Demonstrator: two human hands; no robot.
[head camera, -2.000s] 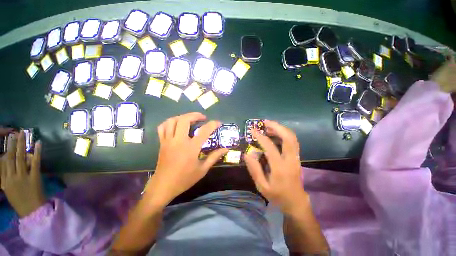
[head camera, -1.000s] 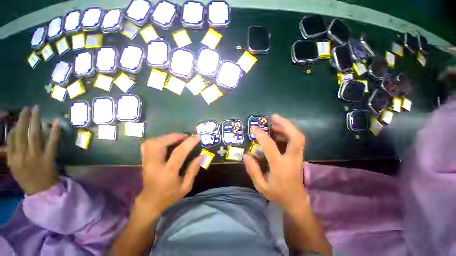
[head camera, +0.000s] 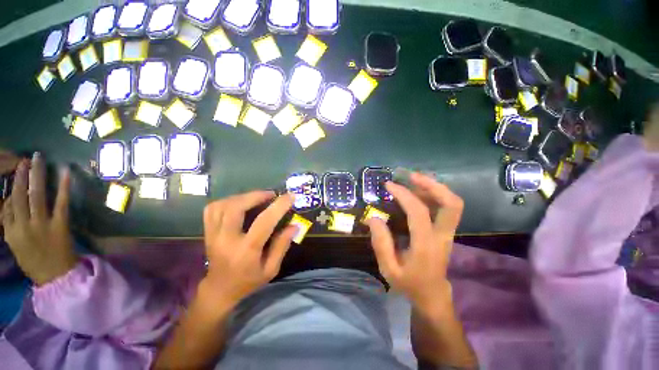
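Three lit smartwatch units lie side by side near the bench's front edge. The left unit shows a busy bright screen, the middle unit and the right unit show dark screens with small icons. A pouch battery lies below each, such as the middle battery. My left hand has its fingertips at the left unit's left edge, thumb near its battery. My right hand has a fingertip on the right unit's lower right, its thumb by that unit's battery. Both hands have fingers apart.
White-screen units stand in rows at left and top with batteries. Dark-screen units lie in a cluster at right; one dark unit lies alone behind. Neighbours' pink sleeves reach in on both sides, a neighbour's hand at far left.
The middle and right screens now show icon grids. My right hand has shifted slightly right; my left hand has moved left off the units since the first frame. The right neighbour's arm moved away and came back.
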